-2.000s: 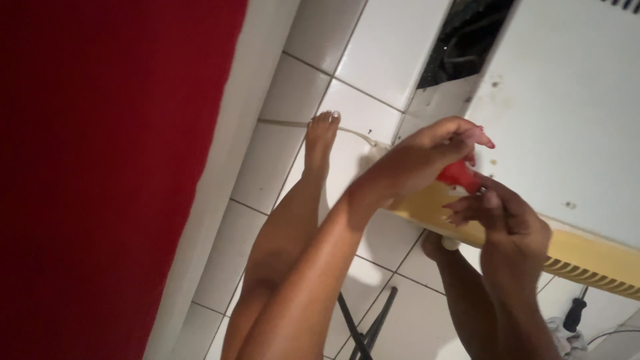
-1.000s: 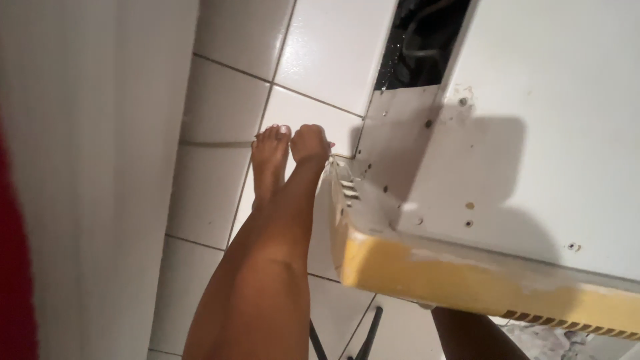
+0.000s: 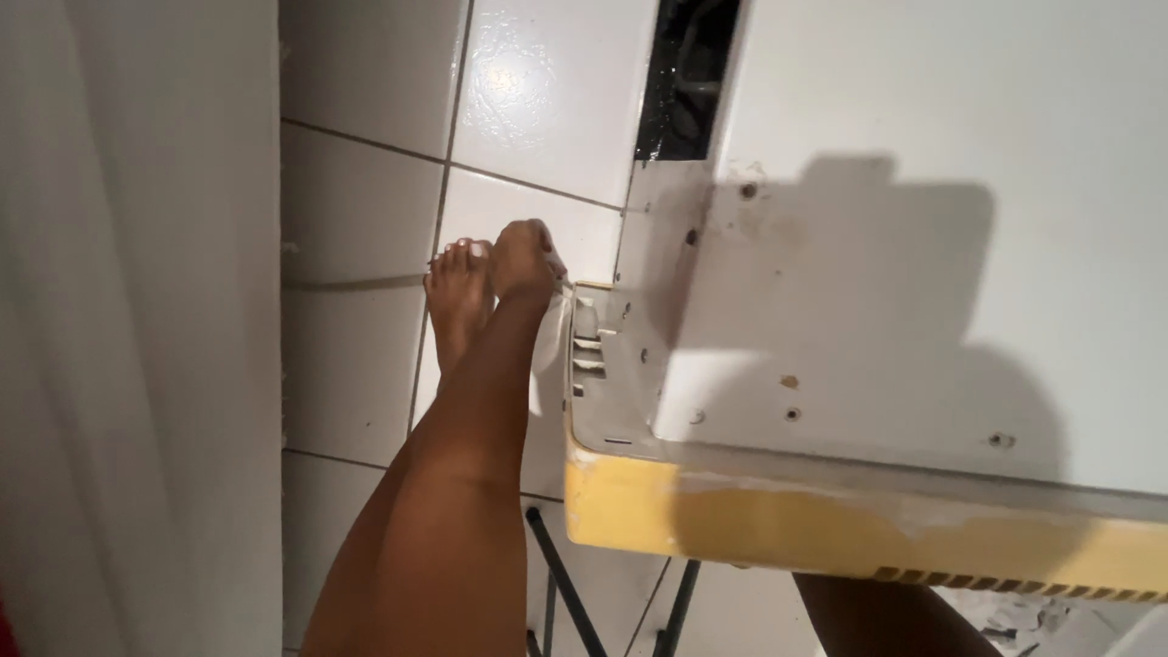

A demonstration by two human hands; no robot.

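Observation:
My left hand (image 3: 525, 260) is low beside a bare foot (image 3: 461, 287), near the corner of a white metal appliance housing (image 3: 894, 301) with a yellowed plastic edge (image 3: 785, 516). The fingers are curled and seen from the back, so whether they grip anything is hidden. A pale cord (image 3: 356, 285) runs across the floor tiles toward the foot, and a short pale piece shows between my fingers and the housing corner. Slots and screw holes mark that corner. My right hand is out of view.
A dark opening (image 3: 689, 82) in the housing shows cable-like parts. Pale fabric (image 3: 146, 319) hangs at the left. Thin dark legs of a stand (image 3: 566, 584) are below the yellowed edge. Another leg of mine (image 3: 885, 616) and crumpled white material (image 3: 1031, 620) are at the lower right.
Two seconds ago both hands were over the housing corner with a red object between them. My left hand has since moved down beside the foot; my right hand and the red object have left view.

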